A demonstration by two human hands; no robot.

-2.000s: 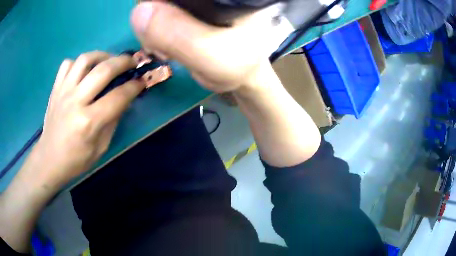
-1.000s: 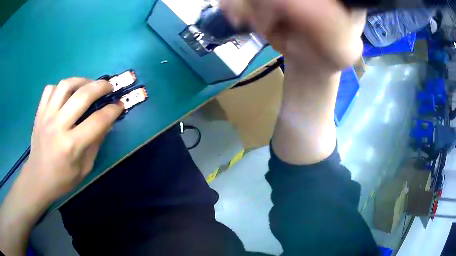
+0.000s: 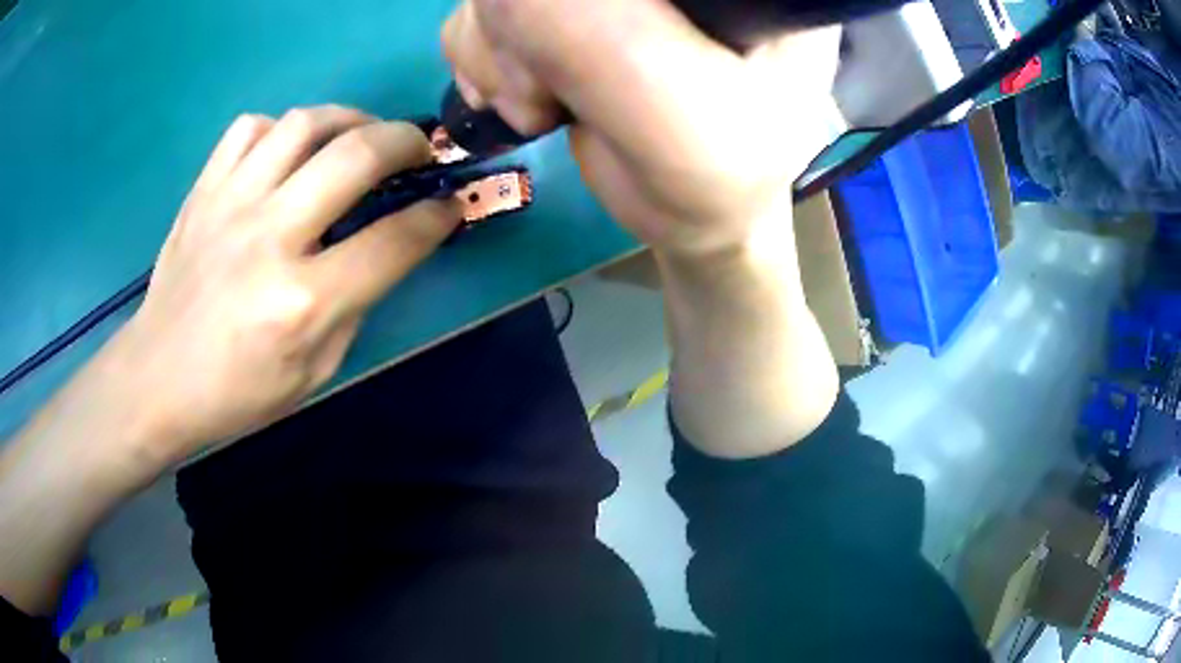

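The paired end connectors (image 3: 492, 194) lie side by side on the green mat, with copper plates facing up. My left hand (image 3: 279, 246) holds them down under its fingertips. The black cable (image 3: 80, 334) runs left from under this hand. My right hand (image 3: 648, 123) grips the black electric screwdriver (image 3: 486, 126), whose nose is over the farther connector's plate. The bit tip is hidden. The screwdriver's rear is cut off by the top edge. A small round mark shows on the nearer plate beside a dark hole.
The green mat (image 3: 91, 143) ends at a bench edge near my lap. A grey-white box (image 3: 907, 65) is partly behind my right hand. A blue bin (image 3: 926, 240) and cardboard are below the bench. A red object (image 3: 1021, 65) and a person's grey-blue clothing (image 3: 1120, 123) are at upper right.
My right hand has come back from the feeder with the screwdriver, its nose now at the farther connector. My left hand and the connectors appear farther right; the view has also shifted.
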